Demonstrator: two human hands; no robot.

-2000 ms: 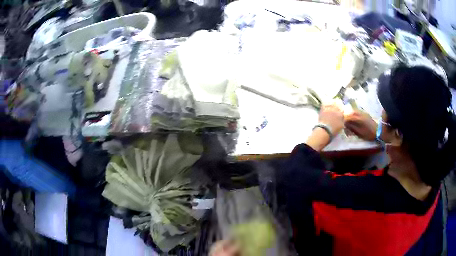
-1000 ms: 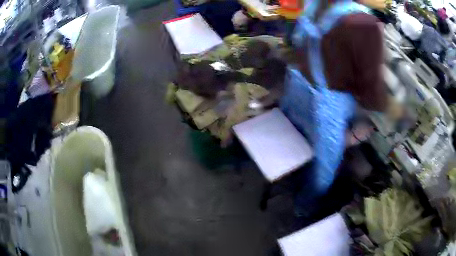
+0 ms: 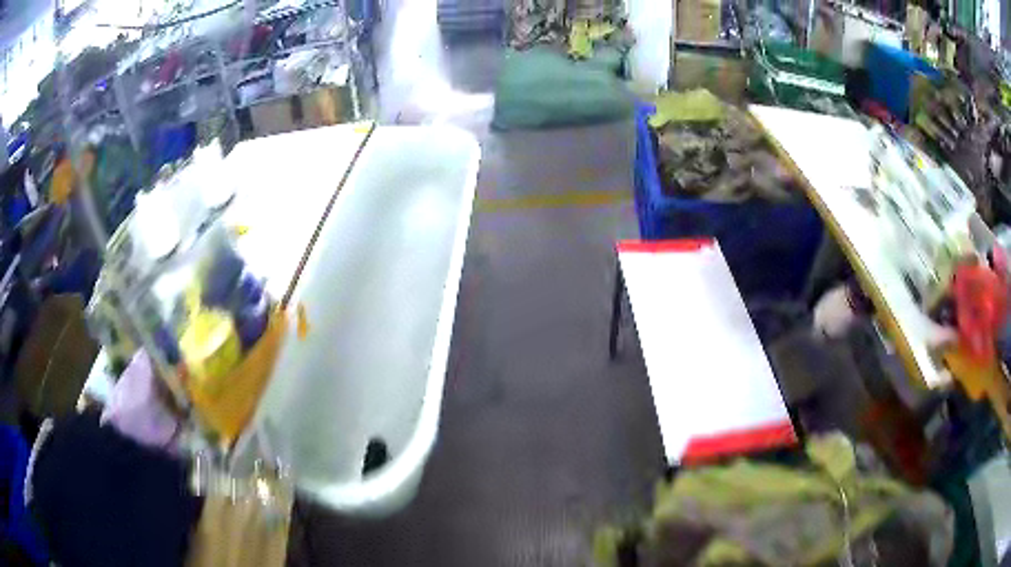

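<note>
Neither of my hands shows in the head view. Nearest in front of me is a pile of olive and brownish cloth pieces [image 3: 776, 515] at the bottom right, cut off by the lower edge. Beyond it stands a white-topped bench with red ends [image 3: 704, 343]. To the left is a long, deep white tub [image 3: 371, 299] with a small dark thing at its near end.
A grey aisle with a yellow line [image 3: 554, 200] runs ahead. A blue bin [image 3: 726, 227] holds cloth. A white table [image 3: 854, 199] is at the right, with a blurred person in red-orange [image 3: 978, 316]. A green bundle [image 3: 563, 91] lies far ahead. Blurred, colourful items crowd the left.
The view has swung left from the table and seated worker, past a person in a blue apron, to the aisle. The olive piece and blurred hand at the bottom two seconds ago are gone.
</note>
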